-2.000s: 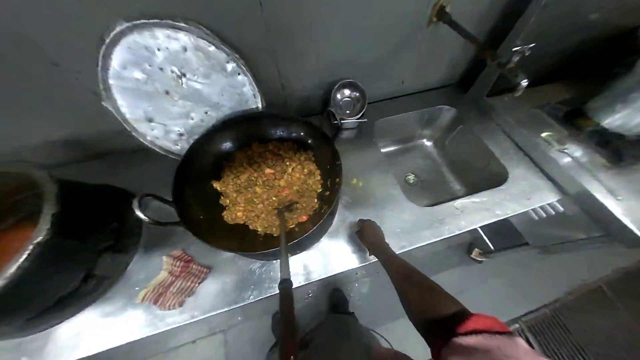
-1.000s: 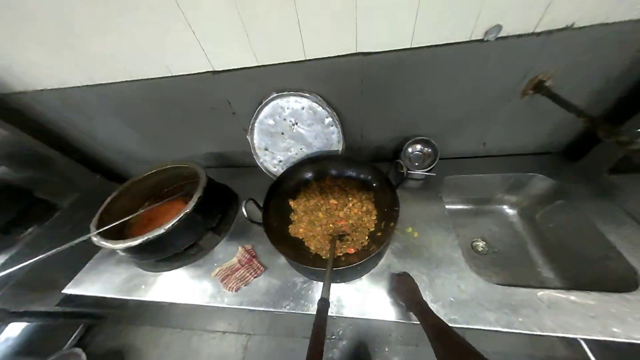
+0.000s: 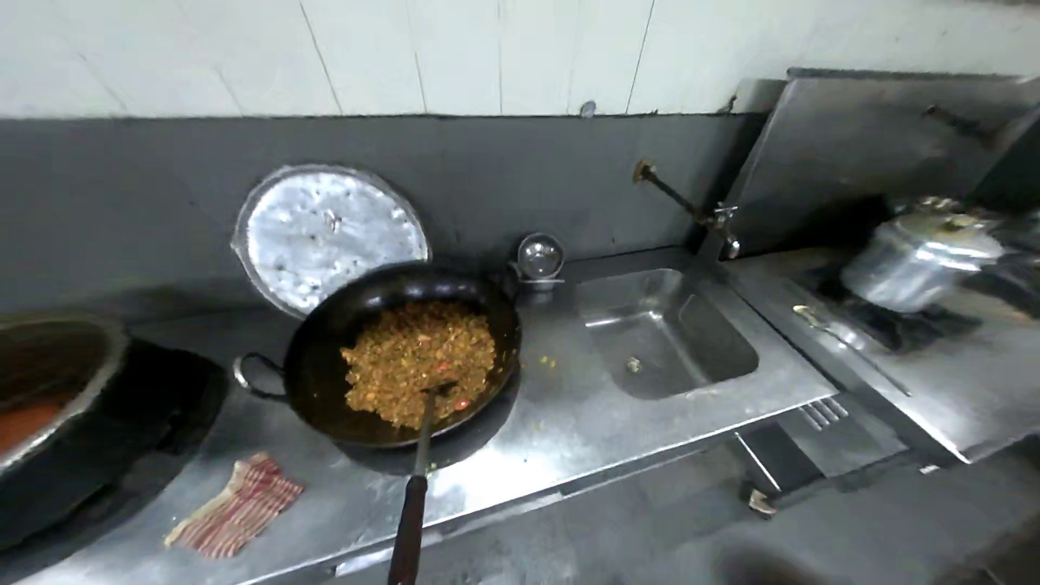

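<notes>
Neither my left hand nor my right hand can be made out; a dark blur shows at the bottom edge, right of centre. A black wok (image 3: 317, 390) with a looped handle stands on the steel counter, holding a brown chopped food mixture (image 3: 418, 361) with red bits. A metal utensil with a dark brown handle (image 3: 409, 524) rests with its head in the food, its handle reaching over the counter's front edge. Left of the wok, a red-and-white striped cloth (image 3: 236, 508) lies on the counter.
A large dark pot (image 3: 122, 366) with reddish contents stands at far left. A round metal lid (image 3: 329, 236) leans on the wall. Small steel bowls (image 3: 540, 258) stand behind the wok, beside a steel sink (image 3: 674, 333) and tap (image 3: 723, 231). Right, a silver pot (image 3: 918, 260) sits on a stove.
The hand that rested at the counter's front edge, right of the wok, is no longer there. The utensil remains in the food. The view has swung right since one second ago.
</notes>
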